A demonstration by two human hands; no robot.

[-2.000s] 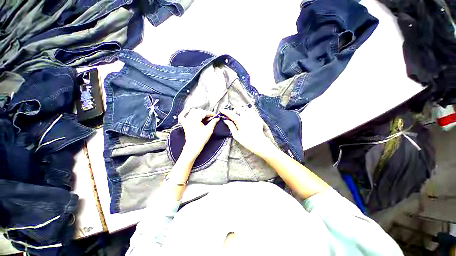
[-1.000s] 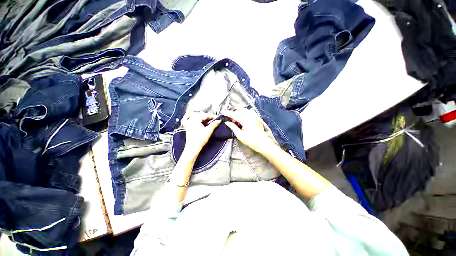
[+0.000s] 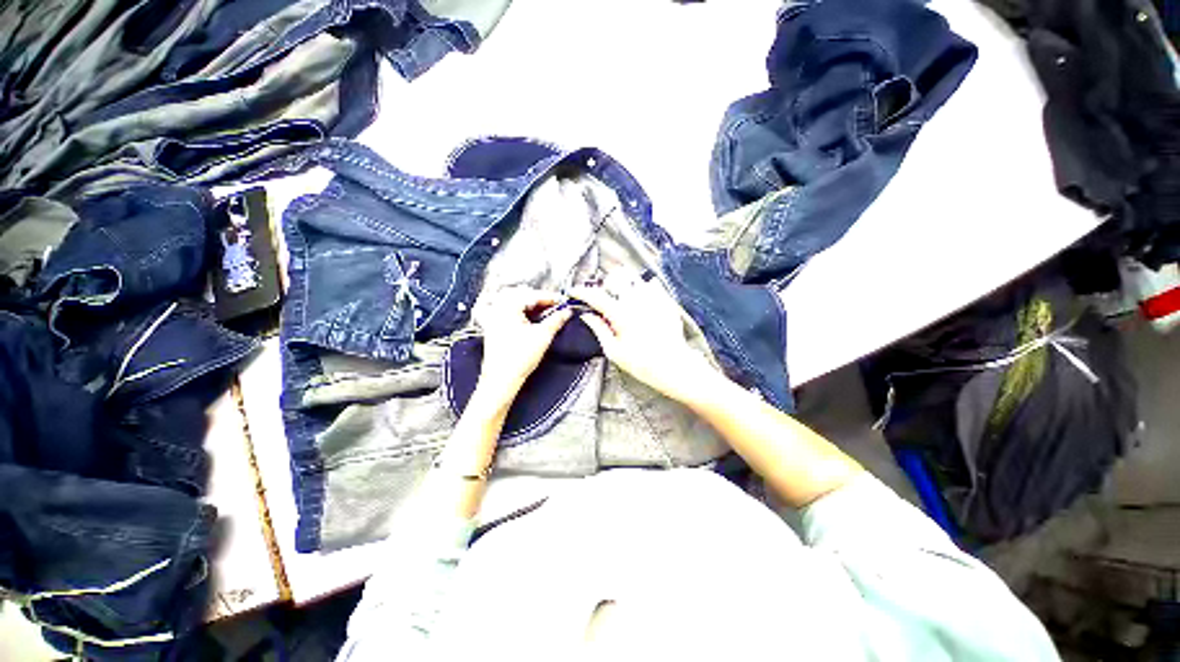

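Note:
A denim garment (image 3: 388,453) lies opened out on the white table, dark blue outside and pale grey inside. Its waistband (image 3: 494,233) curves at the top with small metal dots. A smooth navy oval piece (image 3: 537,388) lies against the grey inside. My left hand (image 3: 515,334) and my right hand (image 3: 628,323) meet over the garment's middle, fingertips nearly touching, pinching a small dark bit of its cloth between them. Whether a small tool is in the fingers cannot be told.
Denim heaps (image 3: 104,375) lie along the left. A black phone-like rectangle (image 3: 246,259) with a white graphic is left of the garment. Another denim garment (image 3: 828,129) lies back right. A tied dark bundle (image 3: 1035,414) is below the table's right edge (image 3: 958,305). Dark garments (image 3: 1113,117) are at far right.
My hands stay at the same spot, with only small shifts of the fingers. The view has shifted slightly; the garment lies as before.

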